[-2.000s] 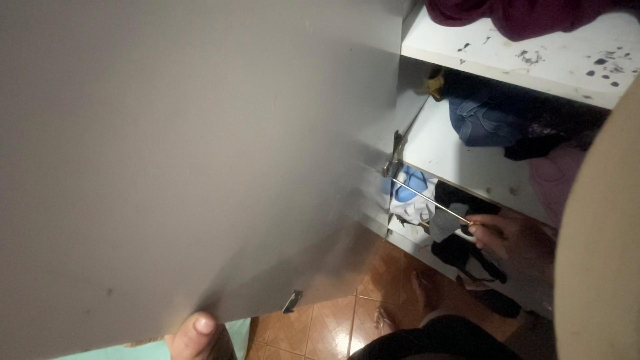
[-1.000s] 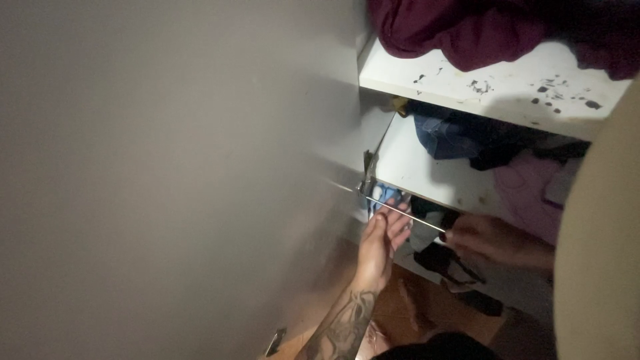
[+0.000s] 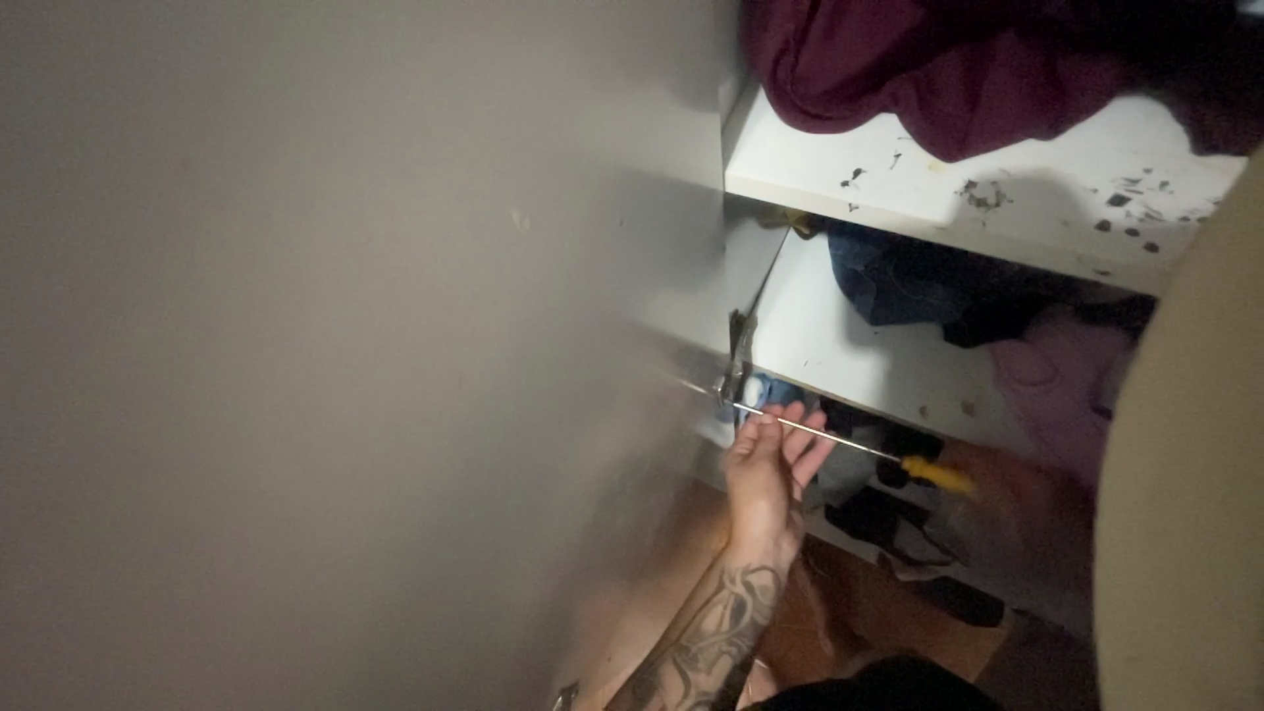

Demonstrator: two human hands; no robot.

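Observation:
A screwdriver with a yellow handle and a long thin metal shaft reaches from the right to a metal hinge where the cabinet door meets the cabinet side. My right hand, dim and blurred, is at the handle's end; its grip does not show clearly. My left hand, at the end of a tattooed forearm, holds the shaft near the hinge between thumb and fingers, the other fingers loosely spread. The shaft's tip lies at the hinge, its exact seat unclear.
A white shelf with dark chipped marks bears maroon cloth. On the shelf below lie dark blue cloth and pink cloth. Dark items fill the lowest compartment. The large door spans the left; brown floor tiles show below.
My left hand has left the door's lower edge and come to the screwdriver shaft by the hinge. The yellow handle now shows beside my right hand. The view has shifted closer to the shelves.

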